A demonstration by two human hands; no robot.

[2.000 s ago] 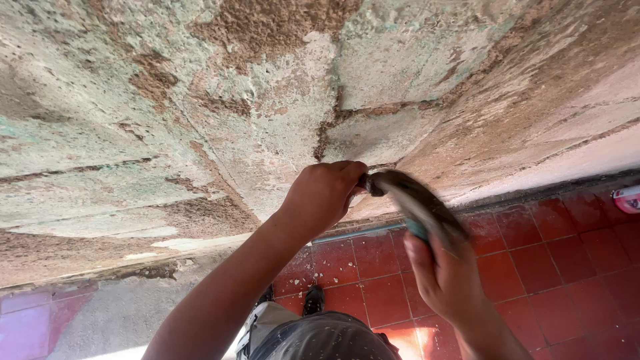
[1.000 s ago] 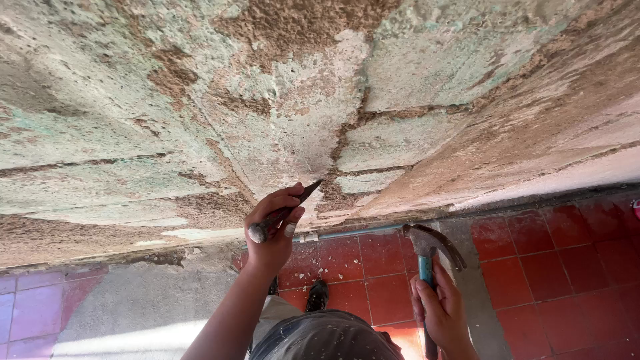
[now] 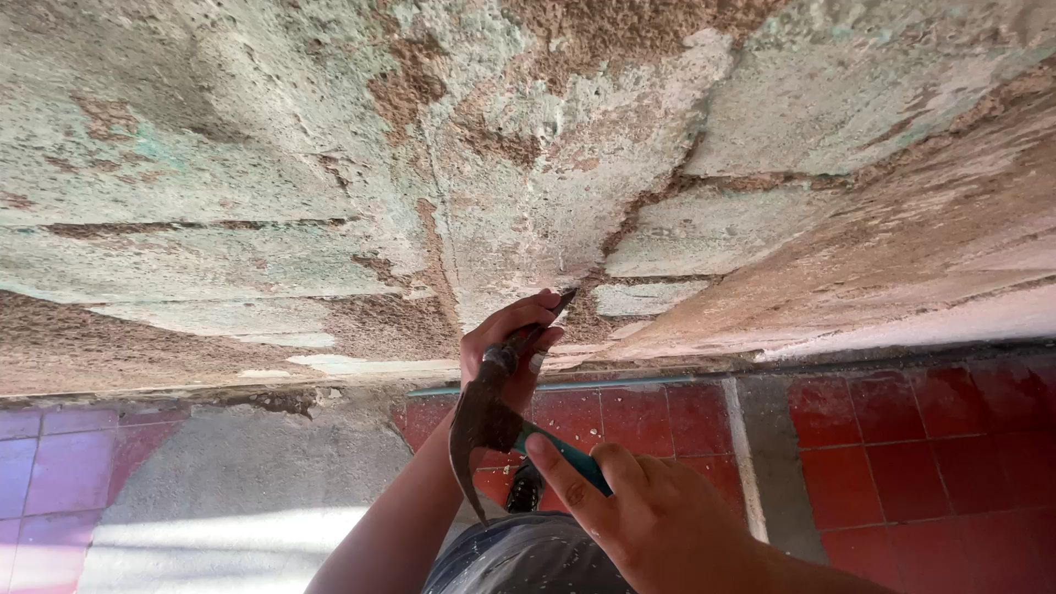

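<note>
My left hand (image 3: pixel 513 338) grips a dark metal chisel (image 3: pixel 564 305), its pointed tip at the wall (image 3: pixel 528 239) beside a strip of exposed rough mortar. The wall bears worn pale green paint with brown patches and grooves. In my right hand (image 3: pixel 652 511) is a claw hammer (image 3: pixel 487 417) with a teal handle. The hammer's head is at the near end of the chisel, its claw curving down toward my body. Whether the hammer face touches the chisel cannot be told.
Red floor tiles (image 3: pixel 899 462) lie below the wall on the right, with small chips near my shoe (image 3: pixel 525 487). Grey concrete (image 3: pixel 223 470) is at the left. A thin teal strip (image 3: pixel 577 384) runs along the wall's foot.
One second ago the hammer was held off to the right; now its head is at the chisel. The chisel has stayed in my left hand.
</note>
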